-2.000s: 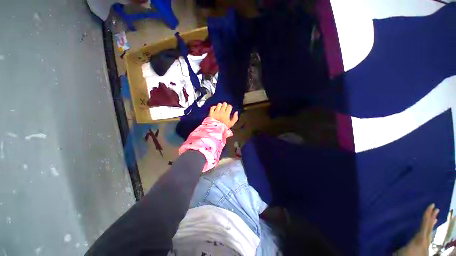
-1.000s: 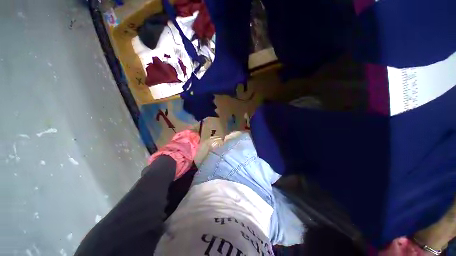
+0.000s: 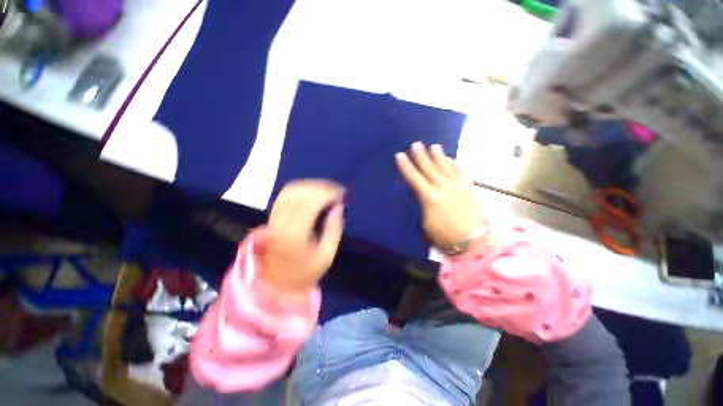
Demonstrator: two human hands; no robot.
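Observation:
A navy fabric panel (image 3: 361, 131) lies on the white table in front of me and hangs over its front edge. My right hand (image 3: 440, 194) rests flat on the panel's right part, fingers apart. My left hand (image 3: 305, 226) is at the panel's lower left, blurred, with thumb and fingers curved around a gap; whether it pinches cloth I cannot tell. A second, long navy panel (image 3: 226, 87) with curved edges lies to the left.
The sewing machine head (image 3: 618, 63) stands at the right. Orange-handled shears (image 3: 614, 220) and a smartphone (image 3: 687, 259) lie below it. A purple object (image 3: 89, 16) is far left. A scrap box (image 3: 116, 341) stands below the table.
The view has swung from the floor and scrap box to the tabletop. Both hands are now at the navy panel; my left hand has come up from beside the box.

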